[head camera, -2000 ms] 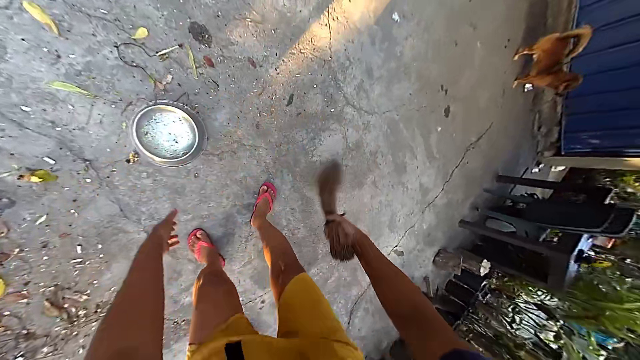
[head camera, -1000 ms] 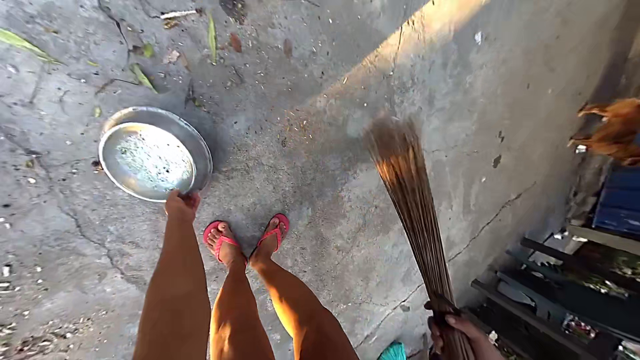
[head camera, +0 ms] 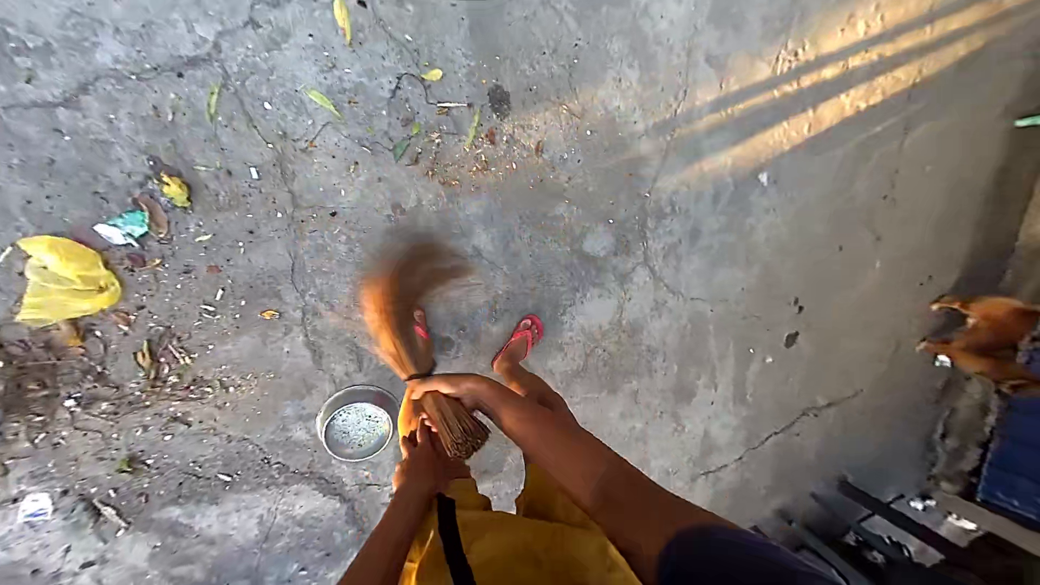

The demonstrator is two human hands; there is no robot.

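A stick broom [head camera: 406, 317], its bristles blurred by motion, points away from me over the concrete floor. My right hand [head camera: 455, 392] is closed around its bound part, just below a dark band. My left hand [head camera: 426, 459] is at the near end of the broom, beside the cut stick ends; whether its fingers grip them I cannot tell. A round metal basin [head camera: 357, 422] with small bits in its bottom stands on the floor left of my hands. The broom partly hides my left foot; a red flip-flop [head camera: 520, 340] is on the other.
A yellow plastic bag [head camera: 67, 280], a green-and-white wrapper [head camera: 123, 227] and leaf litter [head camera: 146, 390] lie at left. Scattered leaves [head camera: 323, 102] lie farther off. At the right edge is a brown dog [head camera: 987, 337], with dark wooden slats [head camera: 902, 520] at lower right.
My left hand has let go of the basin and come to the broom. The basin now stands on the floor by my legs. The broom has swung in front of me. The view has shifted.
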